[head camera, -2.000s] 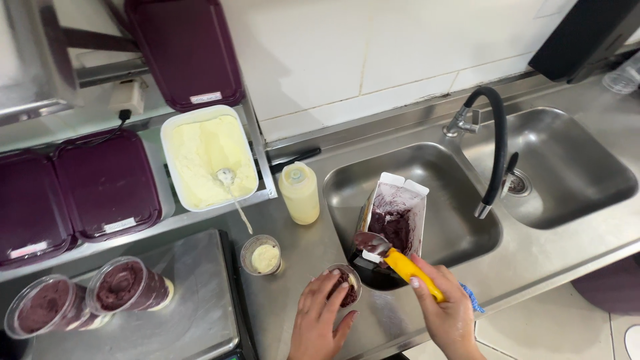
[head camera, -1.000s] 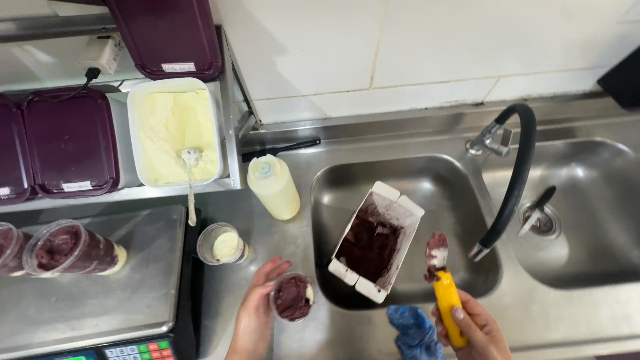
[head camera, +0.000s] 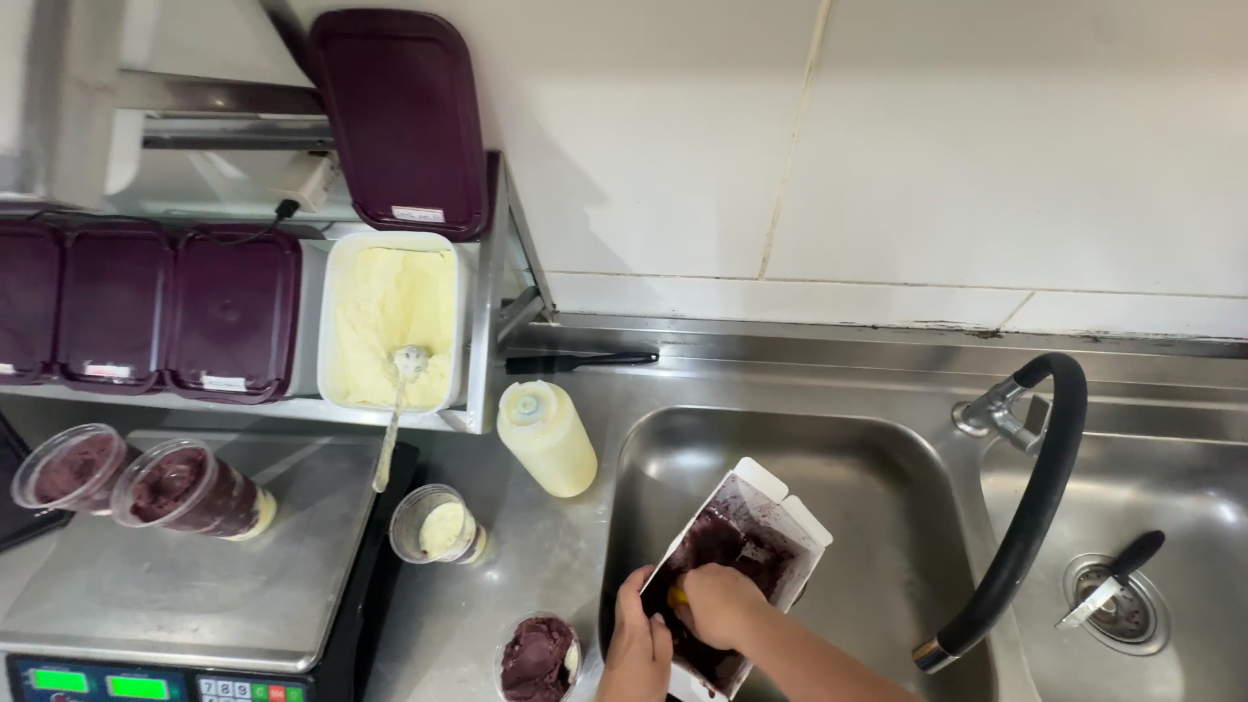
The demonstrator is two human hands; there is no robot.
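My right hand is down inside an open white carton of dark purple frozen mass, closed on a yellow handle that shows only in part; the scoop's head is hidden. My left hand grips the carton's left wall. Left of it, a clear plastic cup filled with purple mass stands on the steel counter. Farther back is a clear cup with pale cream, and beside it a squeeze bottle of pale yellow liquid. A spoon rests in the white tub of pale yellow cream.
The carton is over the left basin of a steel sink. A black flexible faucet arches between basins; a knife lies on the right drain. Two filled cups sit on a digital scale. Purple-lidded tubs line the shelf.
My left hand has let go of the small filled cup and taken the carton's side. My right hand has moved left, from beside the carton into it, with the yellow-handled tool.
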